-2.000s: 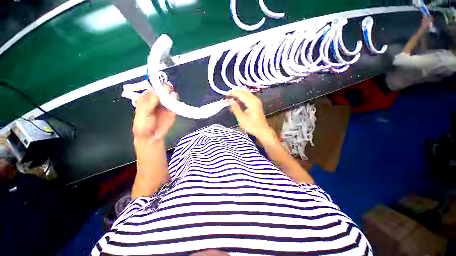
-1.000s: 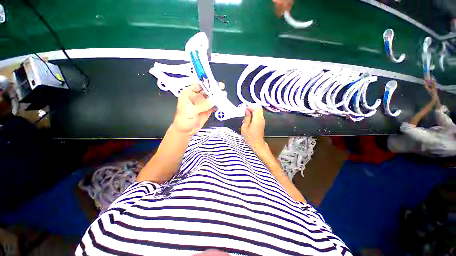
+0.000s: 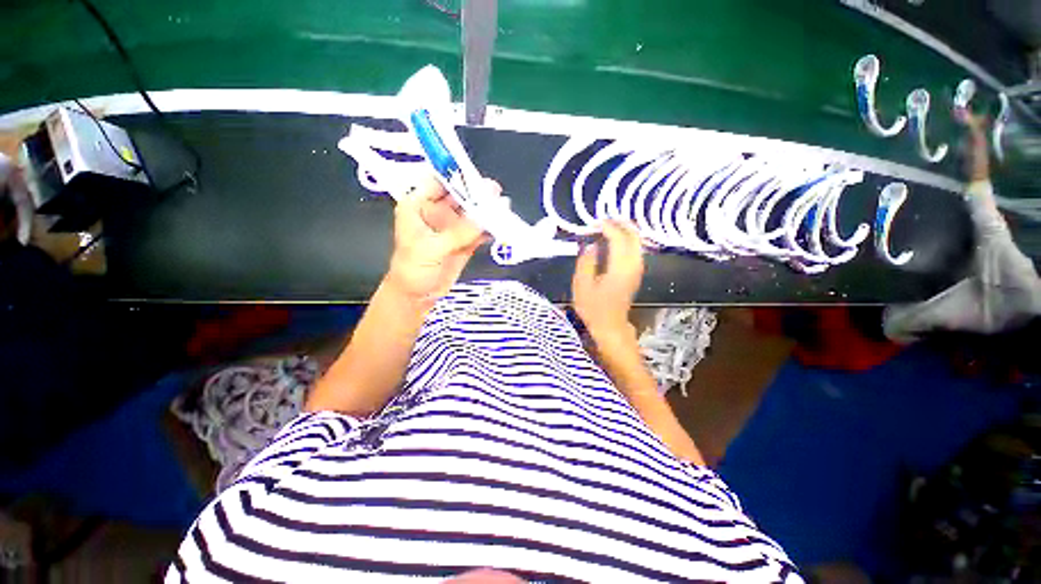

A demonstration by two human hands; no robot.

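Note:
A white curved housing [image 3: 425, 100] with a blue strip on its inner face is held up over the black bench, its broad round end up and to the left. A white cover [image 3: 527, 248] with a dark cross mark on its disc lies against the lower part of the housing. My left hand [image 3: 440, 234] is closed around the middle of the housing. My right hand [image 3: 608, 268] is at the right end of the cover, fingers at its tip; whether it grips is hard to tell. A small pile of white covers [image 3: 382, 157] lies behind my left hand.
Nested curved housings [image 3: 696, 205] lie in a row at right, with a single one [image 3: 889, 222] beyond. Green belt [image 3: 685, 69] with curved units, and a grey upright [image 3: 479, 63], are behind. A box device [image 3: 91, 148] is at left. Another person's arm [image 3: 982, 211] is at right. Part cartons are below.
The view has turned from two seconds ago. The housing now shows its blue strip and is tilted further left than one second ago. My right hand has moved slightly right.

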